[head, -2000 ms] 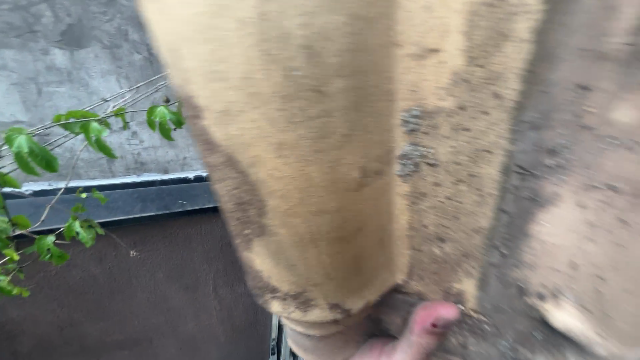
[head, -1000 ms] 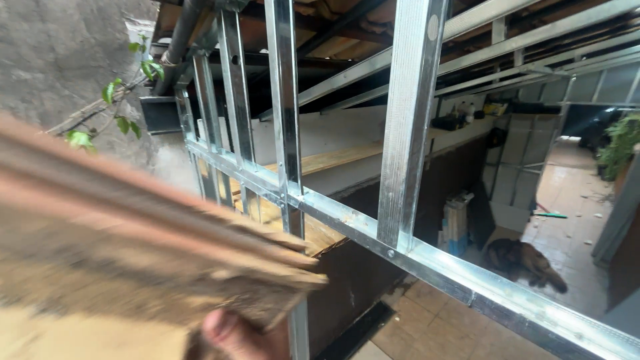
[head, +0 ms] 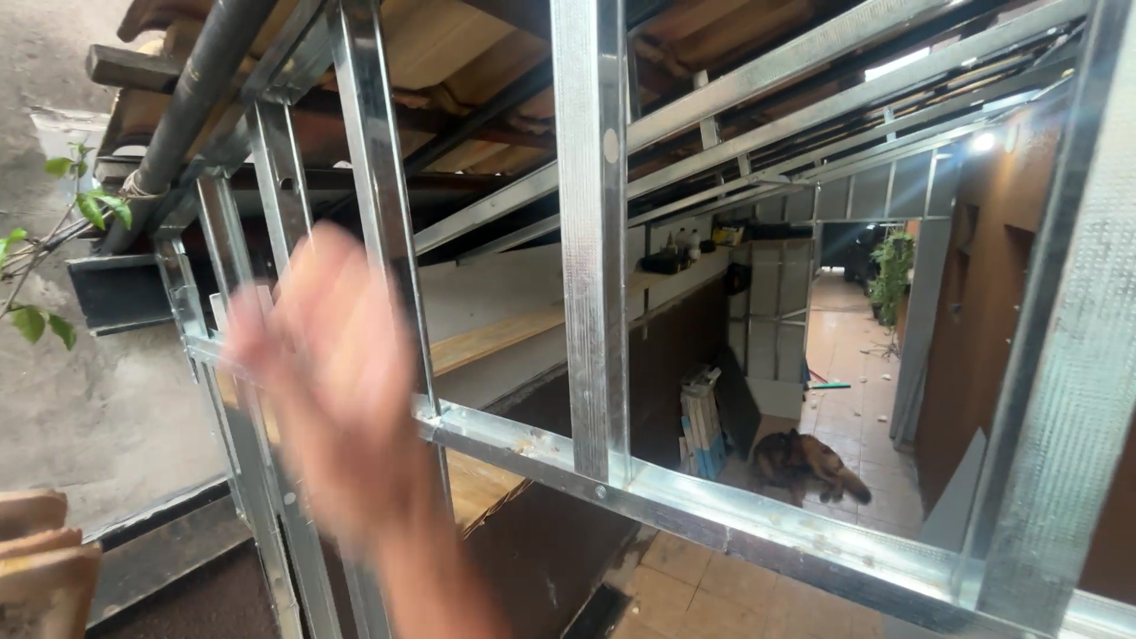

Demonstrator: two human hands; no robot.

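Note:
My right hand (head: 333, 346), blurred by motion, is raised left of centre in front of the galvanized steel stud frame (head: 599, 248). Nothing shows in it; its thumb stands apart on the left, while the fingers are too blurred to make out singly. Behind it are narrow upright metal studs (head: 377, 151), and just to its right runs the horizontal steel track (head: 710, 524). Whether the hand touches the frame cannot be told. Several stacked clay roof tiles (head: 44, 559) show at the lower left edge, apart from the hand. My left hand is out of view.
A dark pipe (head: 200, 98) slopes beneath the tiled roof at upper left, near a leafy vine (head: 93, 209). Wooden boards (head: 497, 342) lie beyond the studs. Below, a dog (head: 808, 466) lies on the tiled floor (head: 710, 581) near leaning panels (head: 701, 417).
The clay tile piece held by a hand in the earlier frames is no longer in that grip. The hand has risen in front of the studs. The view has swung to the metal frame.

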